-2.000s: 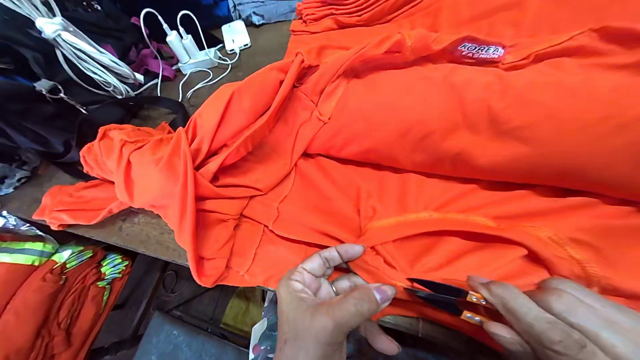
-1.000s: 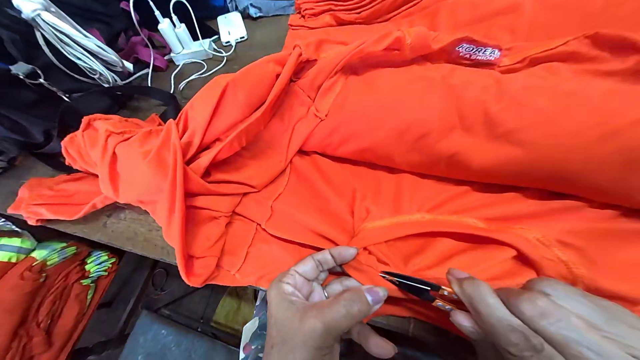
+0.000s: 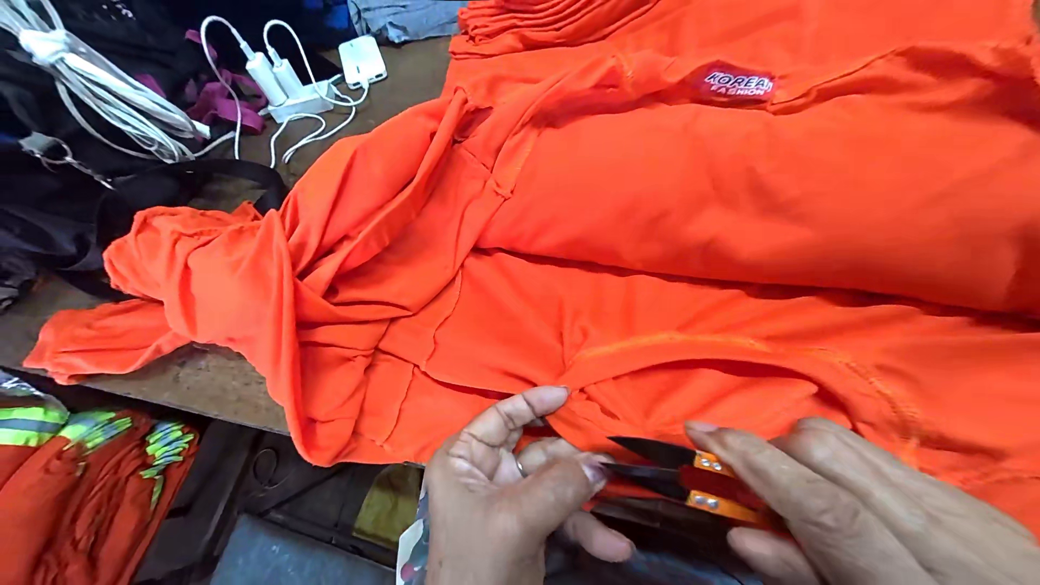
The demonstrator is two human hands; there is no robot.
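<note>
A large orange fabric garment (image 3: pixel 731 187) with a small printed label (image 3: pixel 735 84) is spread over the table, its left part bunched into a knot-like bundle (image 3: pixel 236 276). My left hand (image 3: pixel 520 487) pinches the garment's near edge beside a curved seam. Black-bladed thread snips (image 3: pixel 699 479) with orange handle parts sit in my right hand (image 3: pixel 829 504). The blades are apart and point left, their tips close to my left thumb. My right palm hides the rear of the snips.
White charger plugs on a power strip (image 3: pixel 301 101), a white adapter (image 3: pixel 362 61) and coiled white cable (image 3: pixel 97 81) lie at the back left, near dark bags (image 3: pixel 49 203). Orange garments with reflective strips (image 3: pixel 73 487) are at lower left, below the wooden table edge (image 3: pixel 203 390).
The snips' blades, close together one second ago, now stand apart. My left hand keeps its pinch on the fabric edge.
</note>
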